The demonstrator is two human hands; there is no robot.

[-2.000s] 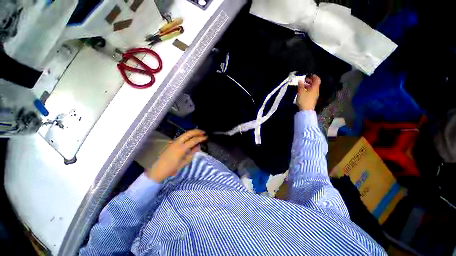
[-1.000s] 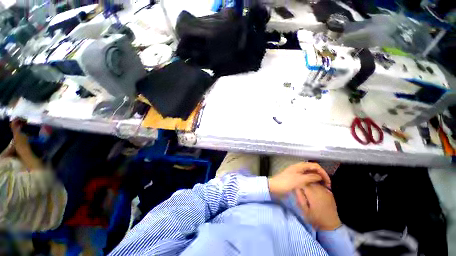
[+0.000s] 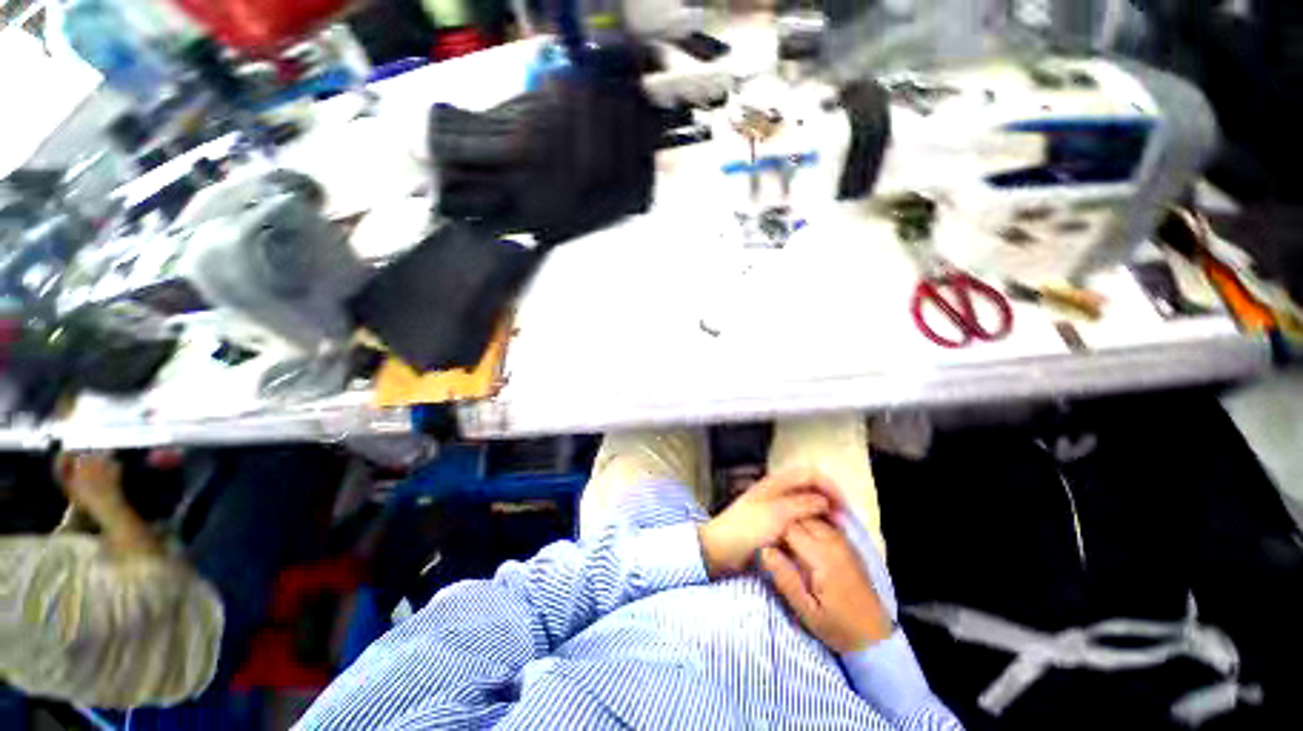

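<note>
My left hand [image 3: 762, 526] and my right hand [image 3: 829, 583] rest together on my lap, touching, with loosely bent fingers and nothing visible in them. The sewing machine [image 3: 986, 136] stands on the white table [image 3: 650, 336], right of centre, blurred. Red-handled scissors [image 3: 962, 310] lie in front of it. A pile of black fabric pieces [image 3: 446, 293] lies on yellow-brown card [image 3: 429, 383] left of centre. A black cloth bundle [image 3: 543, 164] sits behind it.
White tape [image 3: 1072, 650] lies tangled on black cloth [image 3: 1057, 528] at lower right. Snips [image 3: 1072, 300] lie right of the scissors. A grey rounded machine housing [image 3: 272, 257] is at left. Another person's hand [image 3: 93, 483] and light sleeve show at far left.
From two seconds ago, my hands have come together on my lap, and my right hand has let go of the white tape. The view has swung from the cloth beside the table to the table front.
</note>
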